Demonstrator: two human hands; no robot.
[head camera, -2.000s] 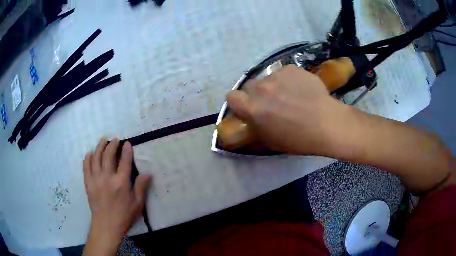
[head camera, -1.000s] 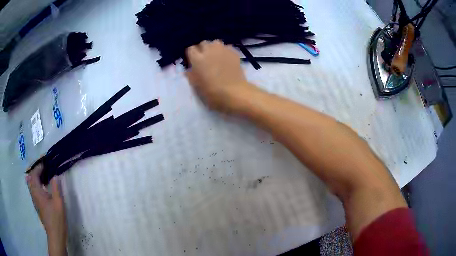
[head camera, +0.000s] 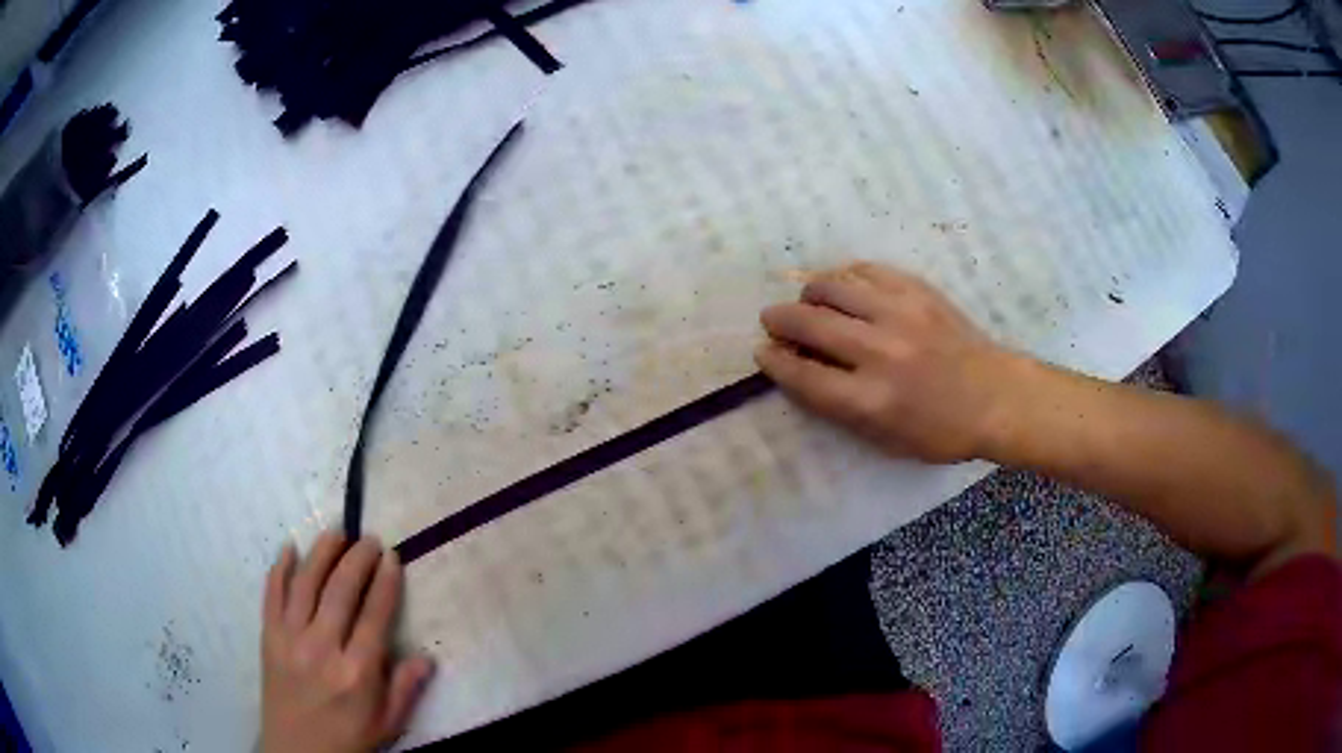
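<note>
A narrow dark fabric strap (head camera: 581, 468) lies on the white cloth-covered table (head camera: 662, 574) in a V. One arm runs up and away from my left hand, the other runs right to my right hand. My left hand (head camera: 336, 647) lies over the corner of the strap, with the fingertips on it; the corner is hidden. My right hand (head camera: 883, 361) has its fingers closed on the far end of the right arm, low over the table.
A fan of dark strips (head camera: 162, 368) lies at the left beside a clear plastic bag (head camera: 33, 390). A large dark pile (head camera: 346, 52) is at the top. A metal iron rest (head camera: 1163, 59) is at the upper right. A round white base (head camera: 1111, 665) stands on the floor.
My right hand has moved from the dark pile to the strap's end near the front edge. My left hand has gone from the fan of strips to the strap's corner. A single strap now lies in front.
</note>
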